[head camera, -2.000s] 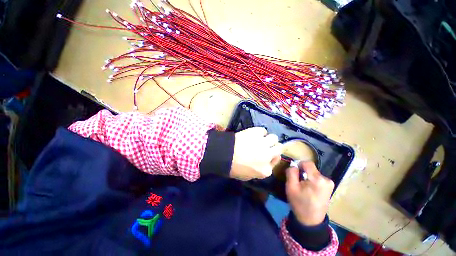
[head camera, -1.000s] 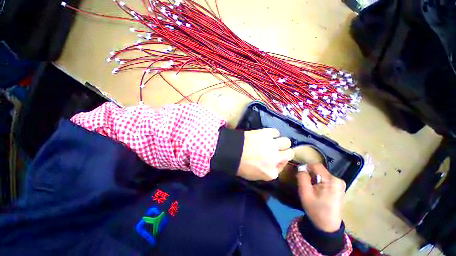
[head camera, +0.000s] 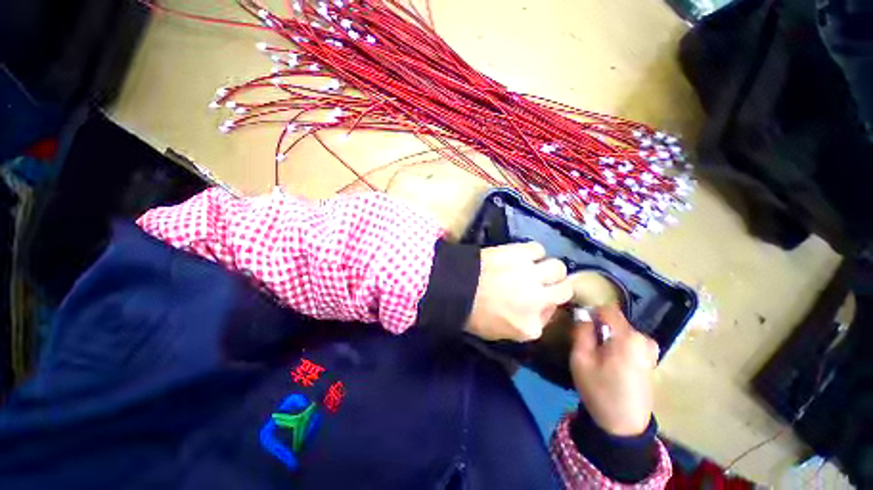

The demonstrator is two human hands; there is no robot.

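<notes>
A black rectangular speaker housing (head camera: 660, 304) lies open side up at the front edge of the table, with tan showing through its round opening (head camera: 595, 287). My left hand (head camera: 522, 292) lies over the housing's left part, fingertips bent together at the opening's edge; what they pinch is hidden. My right hand (head camera: 615, 368) is at the opening's near right side, its fingers closed on a small white item (head camera: 584, 314). Another small white spot shows between its fingers. The fingertips of both hands are close together. The near side of the housing is covered by my hands.
A large bundle of red wire leads (head camera: 479, 110) with white ends lies just beyond the housing on the tan table (head camera: 737, 368). White scraps (head camera: 706, 314) lie right of the housing. Bulky black shapes stand at the right and upper left. A thin red wire shows at the lower right.
The view has shifted, so the housing and bundle sit further right than in the oldest frame. Both hands stay at the opening; the right fingertips have moved slightly closer to the left.
</notes>
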